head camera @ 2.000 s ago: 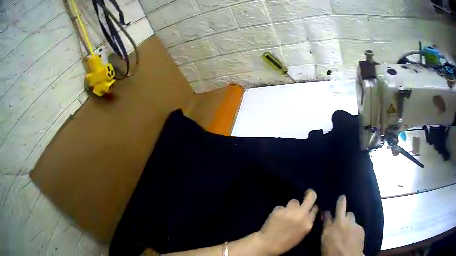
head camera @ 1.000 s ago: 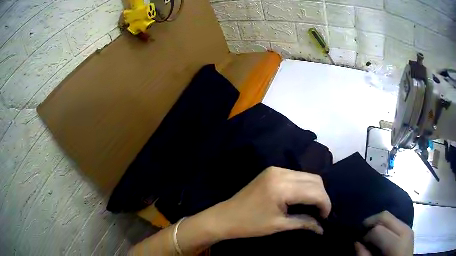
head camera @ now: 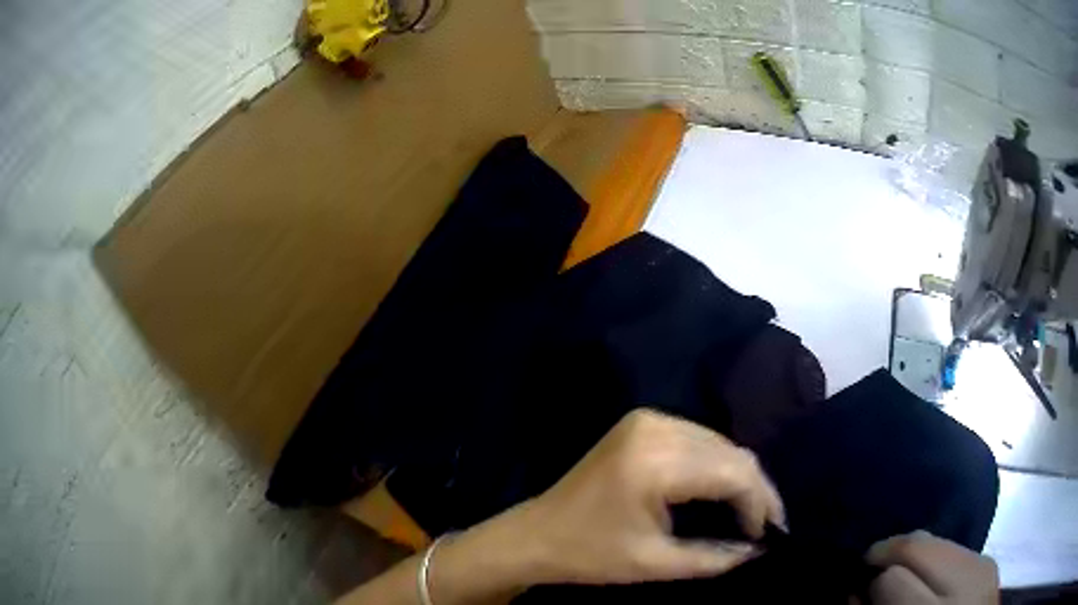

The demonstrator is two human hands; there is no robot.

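The dark garment [head camera: 497, 366] lies bunched across the table, with a long strip reaching up over the cardboard at the left. A dull brown-purple patch [head camera: 774, 384] shows among its folds. My left hand [head camera: 656, 502], with a bracelet at the wrist, pinches the dark cloth between thumb and fingers at the lower middle. My right hand [head camera: 934, 570] is at the bottom edge, partly cut off, its fingers curled on the cloth close to my left hand. The fingertips are partly hidden in the dark folds.
The sewing machine head [head camera: 1002, 242] stands at the right, with its needle plate [head camera: 916, 349] left of the needle. The cardboard sheet [head camera: 319, 225] with an orange strip [head camera: 627, 177] stands at the left. A screwdriver [head camera: 774, 83] lies by the wall. A yellow plug [head camera: 345, 26] hangs above.
The garment has come away from under the machine head and is folded up, uncovering the needle plate. My hands went from flat on the cloth to gripping it. The view has shifted.
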